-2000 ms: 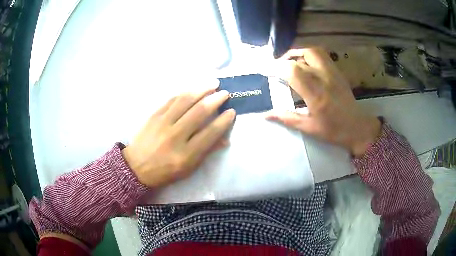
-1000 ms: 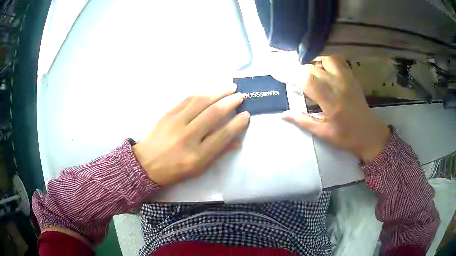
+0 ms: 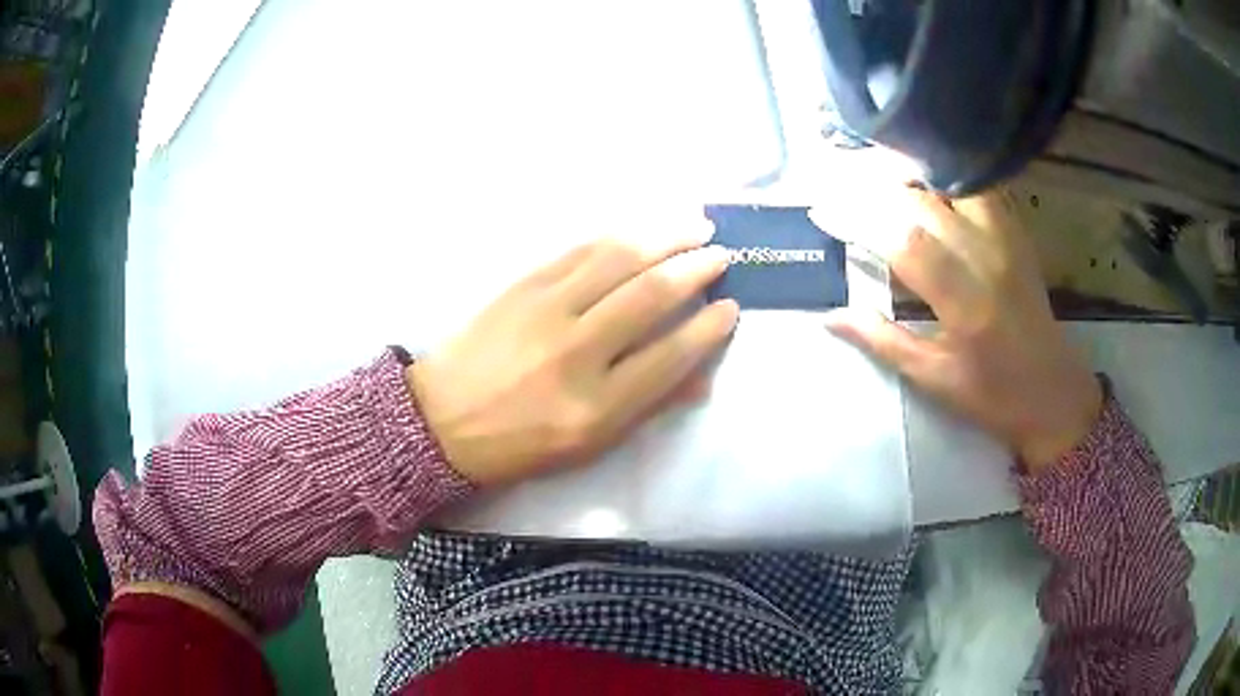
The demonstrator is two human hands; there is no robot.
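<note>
A navy label point(image 3: 789, 272) with pale lettering lies flat on a white fabric piece point(image 3: 802, 408). My left hand point(image 3: 585, 360) lies palm down, its fingertips on the label's left edge and the cloth beside it. My right hand point(image 3: 986, 320) is at the label's right, thumb near its lower right corner and fingers curled under the sewing machine head point(image 3: 952, 95). Both hands press on the cloth; neither visibly pinches it. Glare and my right fingers hide the needle area.
The white table point(image 3: 340, 204) has a curved left edge, with green floor beyond it. The worn machine bed point(image 3: 1129, 258) is at the right. A checked apron point(image 3: 626, 598) covers the lap. Loose white cloth point(image 3: 972, 598) lies at lower right.
Both hands, the label and the machine head appear further right in the view. The label still lies between the hands, with the left fingertips at its left edge.
</note>
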